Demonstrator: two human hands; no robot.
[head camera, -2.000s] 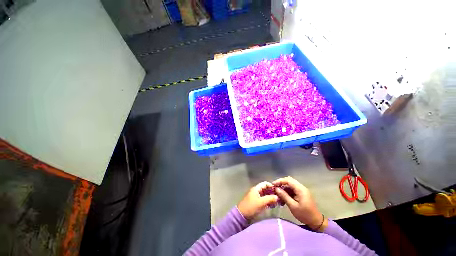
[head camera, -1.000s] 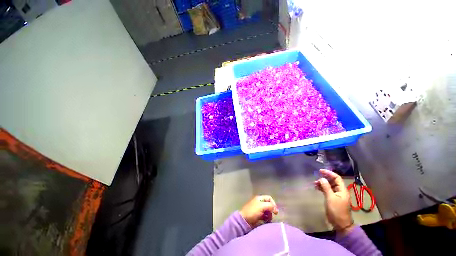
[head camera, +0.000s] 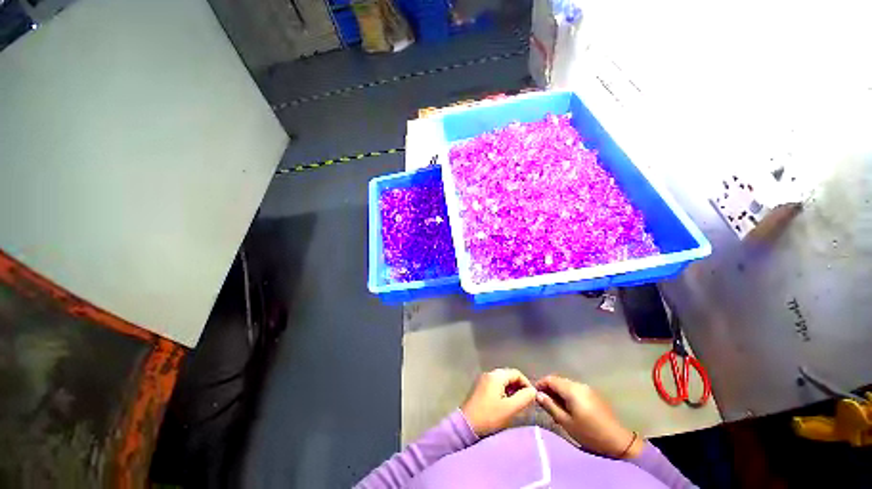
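Observation:
My left hand (head camera: 497, 401) and my right hand (head camera: 579, 413) are close together over the near part of the pale bench top, fingertips pinched and almost touching. What lies between the fingertips is too small and blurred to tell. The large blue bin (head camera: 583, 284) stands on the bench in front of my hands, with a heap of bright pink-purple moulded parts (head camera: 545, 205) in it. The small blue bin (head camera: 376, 239) sits to its left, partly under it, with darker purple contents (head camera: 417, 234).
Red-handled scissors (head camera: 682, 379) and a black phone (head camera: 647, 313) lie to the right of my hands. A yellow tool (head camera: 837, 420) is at the lower right. A pale panel (head camera: 134, 162) stands at the left, beside grey floor (head camera: 330, 287). The machine's pale side (head camera: 765, 315) borders the bench.
A second ago my hands were apart, the right near the phone and scissors and a purple piece at the left. Now the right has moved back left and they meet.

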